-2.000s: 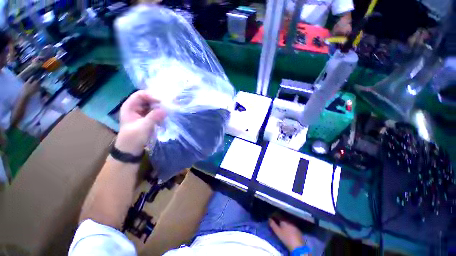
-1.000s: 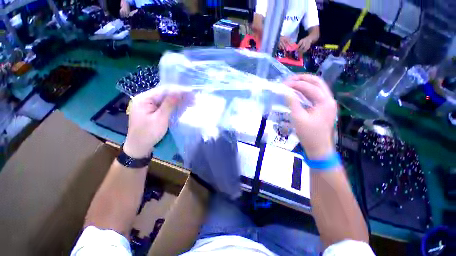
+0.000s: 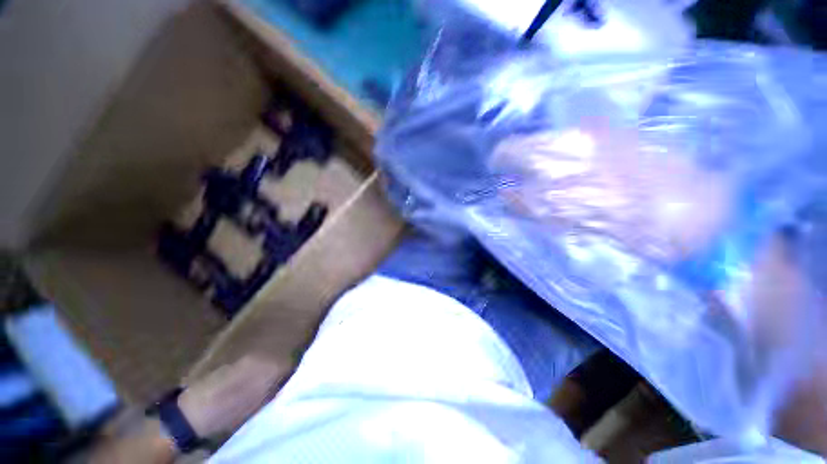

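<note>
The large clear plastic bag (image 3: 589, 299) is spread across the right half of the view. My right hand (image 3: 626, 181) and its blue wristband show blurred through the plastic, so the hand is inside or behind the bag. Its fingers cannot be made out. My left hand (image 3: 231, 394), with a black wristband, is low at the near wall of the open brown carton (image 3: 100, 308). It is blurred and its fingers are not clear. Several black angular parts (image 3: 236, 195) lie on the carton's bottom.
My white shirt (image 3: 408, 381) fills the lower middle. A strip of green bench (image 3: 363, 36) shows at the top beyond the carton. White surfaces (image 3: 589, 32) are partly visible behind the bag at the top. A pale blue-white object (image 3: 59, 362) is at the far left.
The view has turned down and left toward the carton. My left hand has let go of the bag and moved to the carton's near wall. The bag is now spread over my right hand.
</note>
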